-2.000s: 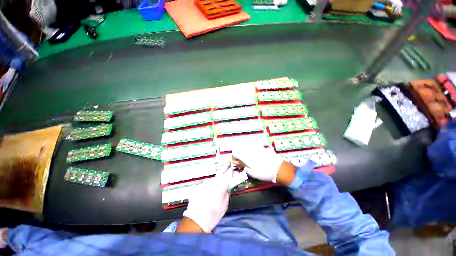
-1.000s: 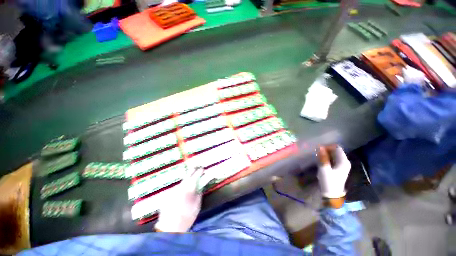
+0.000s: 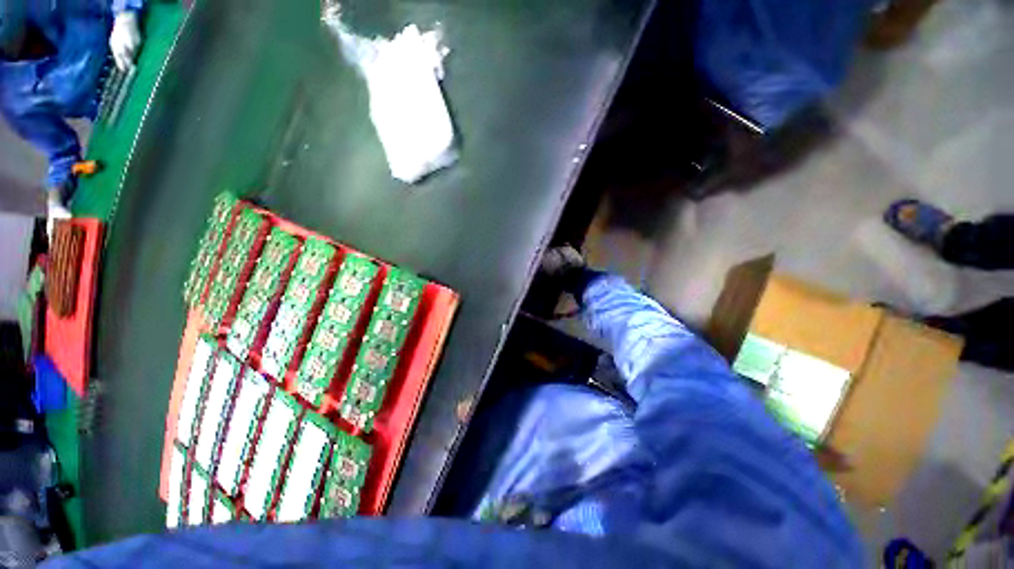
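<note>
Circuit boards [image 3: 371,347] stand in rows on the red carrier [image 3: 417,383], on the dark green bench at the lower left. Boards with white faces [image 3: 270,453] fill the carrier's near part; green boards with small parts show in the far part. My right hand [image 3: 563,262] is small and in shadow at the bench's edge, beyond the carrier's corner, with my blue sleeve reaching to it. Its fingers and anything in them cannot be made out. My left hand is not visible; a small blurred greenish patch shows at the bottom, over my lap.
A crumpled white pack [image 3: 411,106] lies on the bench beyond the carrier. An open brown carton [image 3: 906,372] with a pale green stack [image 3: 795,383] is on the floor at right. Another person's feet are near it. Across the line are a person's gloved hands and orange-red trays [image 3: 72,306].
The view has swung far to the right and turned. My right hand has gone from in front of the bench to its shadowed edge. My left hand has left the view. The floor carton now shows.
</note>
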